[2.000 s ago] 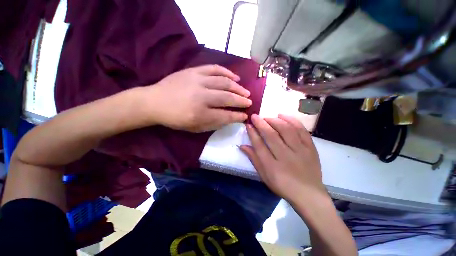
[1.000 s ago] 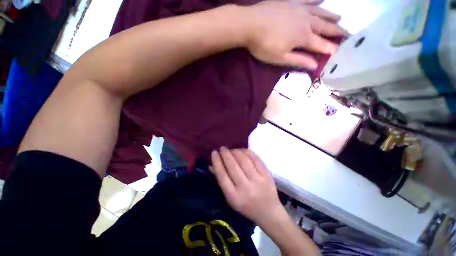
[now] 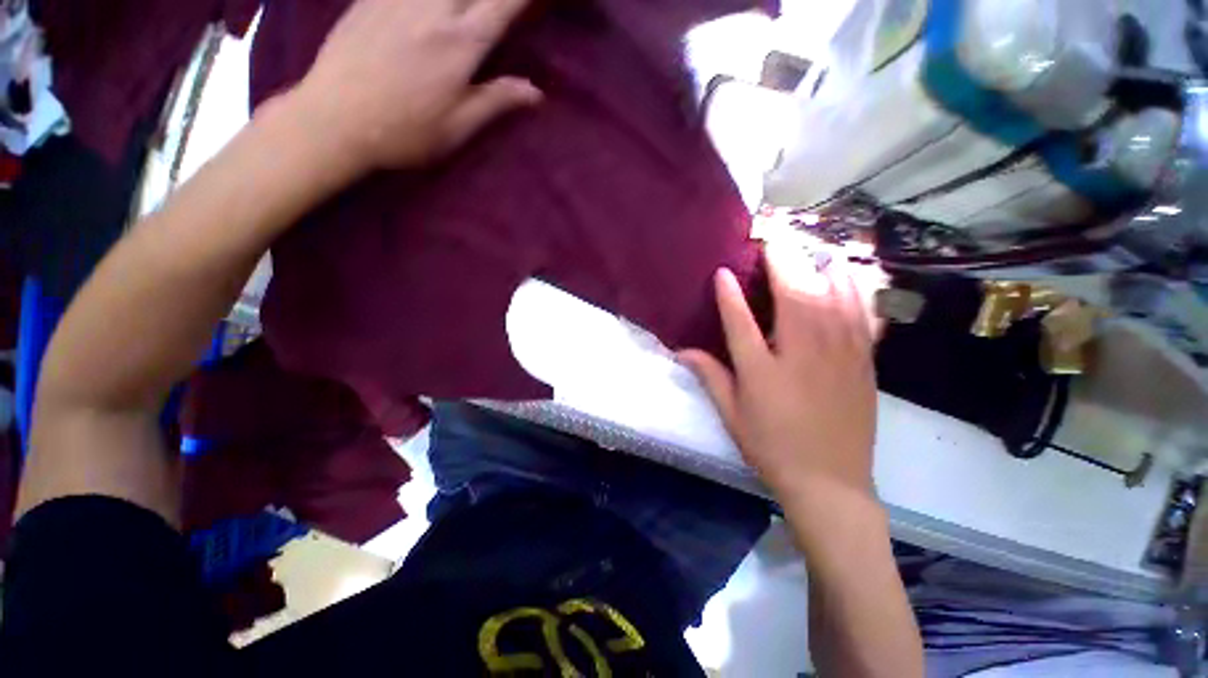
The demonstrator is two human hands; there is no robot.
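Observation:
A large maroon cloth [image 3: 530, 212] lies over the white table and hangs over its front edge at the left. Its right edge reaches the needle area of the white sewing machine [image 3: 874, 146]. My left hand [image 3: 411, 80] rests on the cloth at the upper left, thumb apart; its fingertips are cut off by the top edge. My right hand [image 3: 802, 364] lies at the cloth's right edge beside the needle, fingers spread, tips washed out by the lamp glare. Whether it pinches the cloth cannot be told.
A black pad [image 3: 947, 351] with gold pieces [image 3: 1013, 311] lies right of the needle. Maroon pieces [image 3: 298, 450] hang over a blue basket [image 3: 245, 543] at lower left. Grey-lilac layers [image 3: 1020, 616] sit below the table [image 3: 1020, 497] at lower right.
My left hand has moved from near the machine to the upper left. My right hand has moved from the lap edge up beside the needle. The cloth is spread with its edge there.

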